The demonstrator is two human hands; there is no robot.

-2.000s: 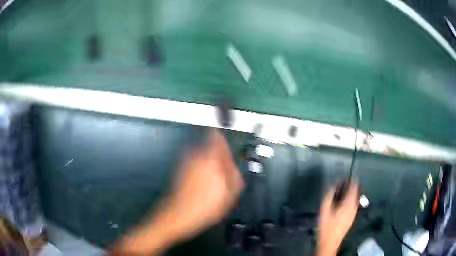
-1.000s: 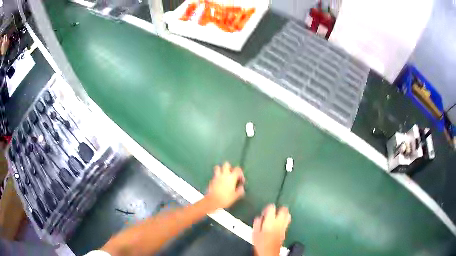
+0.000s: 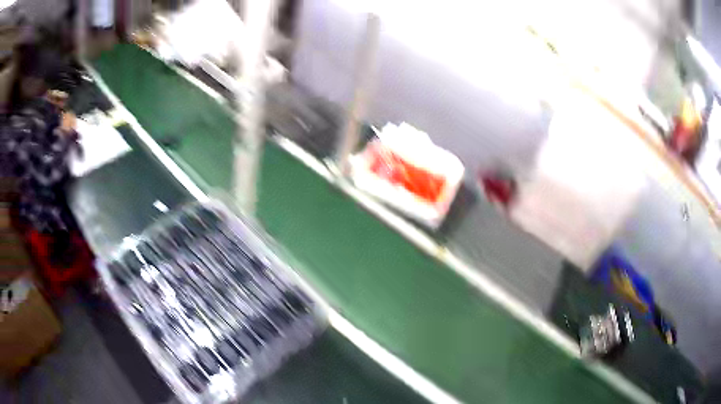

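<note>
Neither of my hands is in the picture. The view is blurred. Nearest in front of me is a clear plastic tray (image 3: 207, 304) with rows of dark long parts, lying on the green bench beside the conveyor. The green conveyor belt (image 3: 348, 252) with white edges runs from the upper left to the lower right. No workpiece can be made out on the visible belt.
A white tray of orange-red parts (image 3: 407, 175) stands beyond the belt. A pale post (image 3: 251, 118) rises by the belt. A seated person (image 3: 39, 158) is at the far left. A blue bin (image 3: 624, 280) and a small metal device (image 3: 607, 330) are at the right.
The view has swung up and to the left. Both hands and the two white-headed rods on the belt have left the picture. The tray of dark parts now shows nearer the middle.
</note>
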